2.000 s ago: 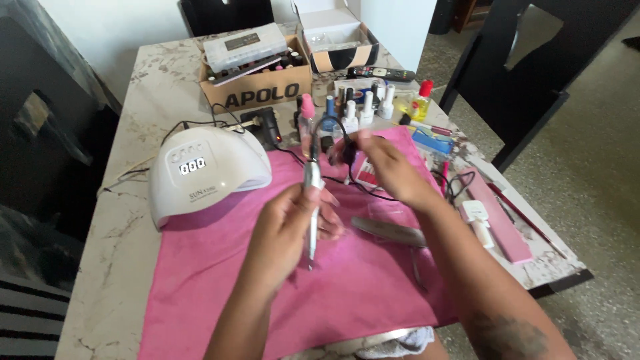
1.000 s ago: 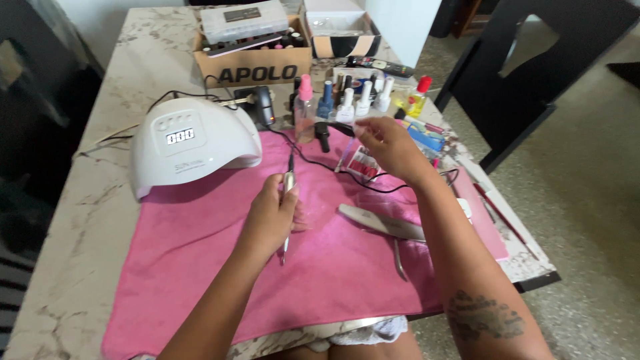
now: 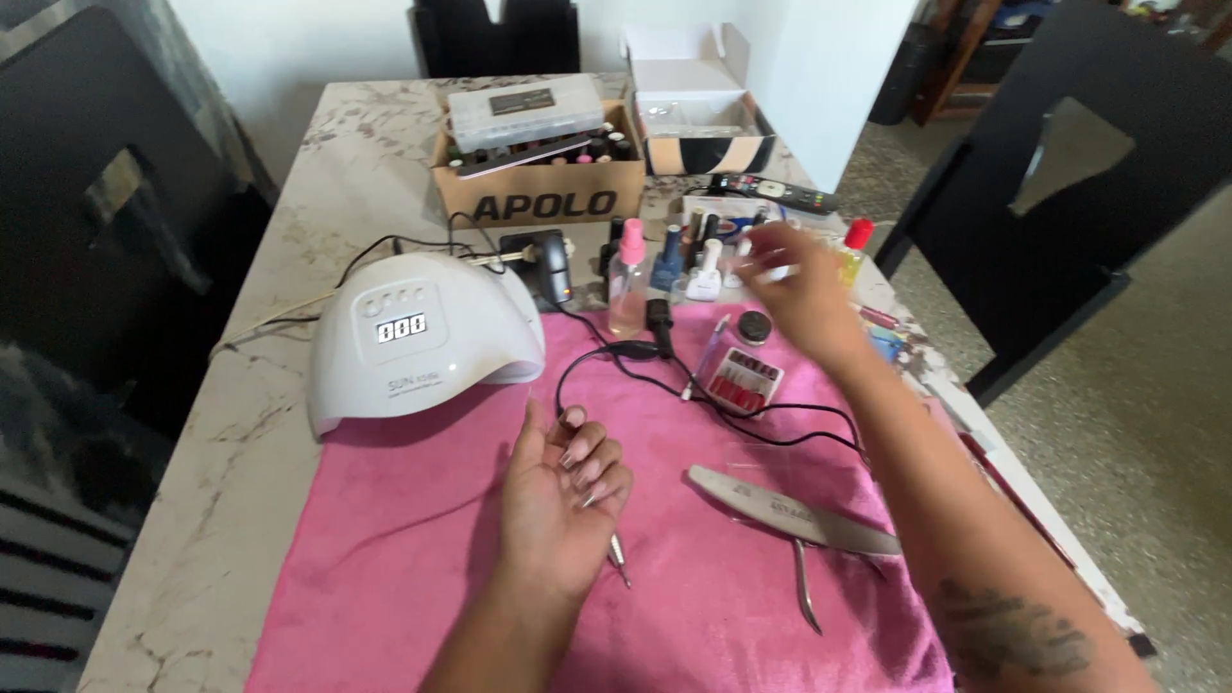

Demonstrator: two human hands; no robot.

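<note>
My left hand (image 3: pixel 568 481) is palm up with curled fingers over the pink towel (image 3: pixel 404 568). An electric nail drill handpiece (image 3: pixel 619 558) shows below it; most is hidden, so its grip is unclear. My right hand (image 3: pixel 799 289), blurred, reaches over small polish bottles with fingers apart; no held object shows. Near it are a white bottle (image 3: pixel 705 273), a blue bottle (image 3: pixel 667 262) and a pink-capped spray bottle (image 3: pixel 628 281). A case of drill bits (image 3: pixel 743 382) leans by a black-capped bottle (image 3: pixel 754 329). A grey nail file (image 3: pixel 794 510) lies across a metal tool (image 3: pixel 807 592).
A white nail lamp (image 3: pixel 423 337) stands left, beside a power adapter (image 3: pixel 551 268). Black cable (image 3: pixel 789 409) loops over the towel. Behind are a cardboard box (image 3: pixel 544 192), an open box (image 3: pixel 707 144) and a remote control (image 3: pixel 780 192). Black chairs surround the marble-patterned table (image 3: pixel 221 472).
My right hand has moved off the cable to the bottles. My left hand has turned palm up. The drill-bit case and black-capped bottle show more fully.
</note>
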